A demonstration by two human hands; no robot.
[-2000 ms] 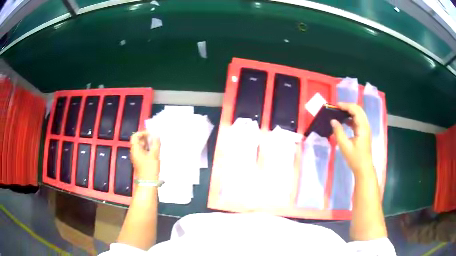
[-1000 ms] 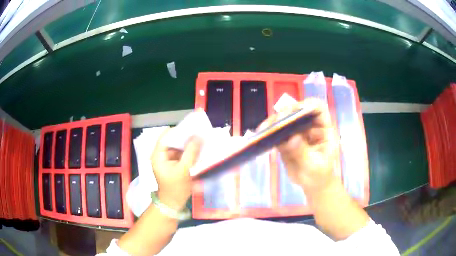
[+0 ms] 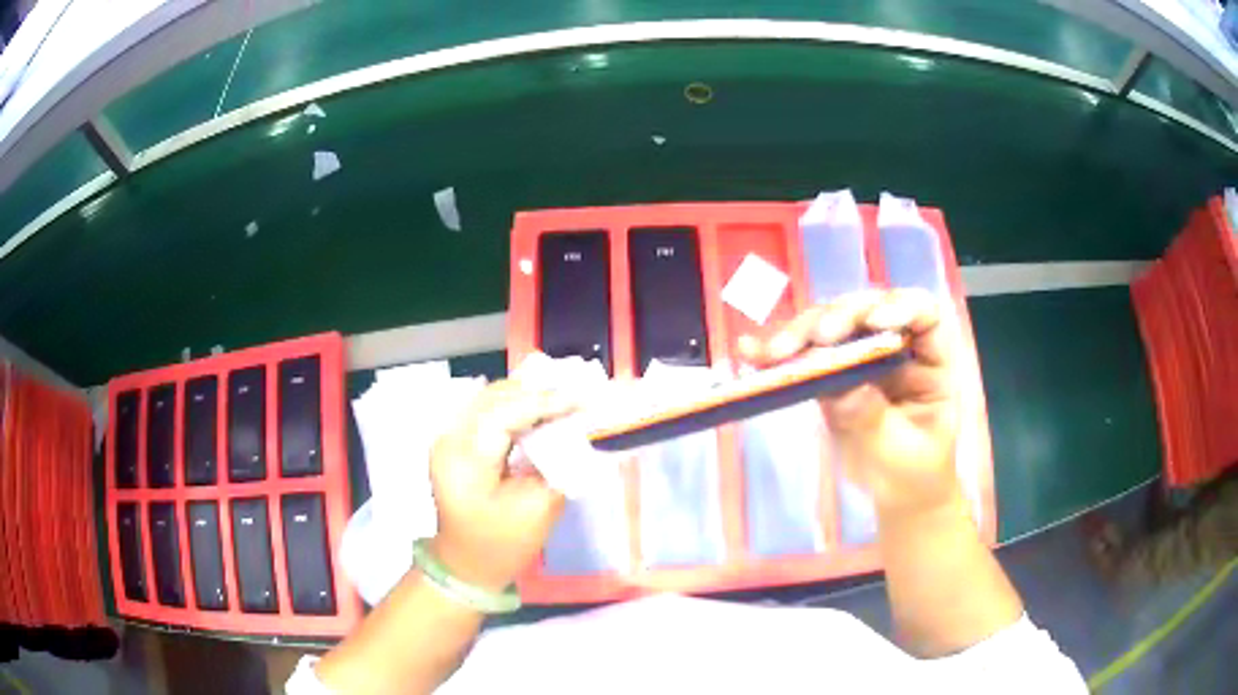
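My right hand point(image 3: 889, 407) grips a black phone point(image 3: 747, 407) with an orange edge line, held edge-on and nearly level above the red tray point(image 3: 521, 319). My left hand point(image 3: 502, 475) holds a thin white bag point(image 3: 577, 459) at the phone's left end. Whether the phone's end is inside the bag cannot be told. In the tray's back row are two bare black phones point(image 3: 576, 299), a pocket with a white square slip point(image 3: 755, 288), and two bagged phones point(image 3: 832, 247). The front row holds bagged phones point(image 3: 781, 496), partly hidden by my hands and the held phone.
A loose pile of white bags point(image 3: 407, 421) lies left of the tray. A second red tray point(image 3: 217, 490) of bare black phones lies further left. Stacked red trays stand at the left point(image 3: 48, 502) and right point(image 3: 1195, 353) edges. Paper scraps point(image 3: 447, 208) lie on the green bench.
My right hand lifted the phone from the tray area and turned it edge-on. My left hand came from the bag pile with a bag, now at the phone's left end. The camera view shifted.
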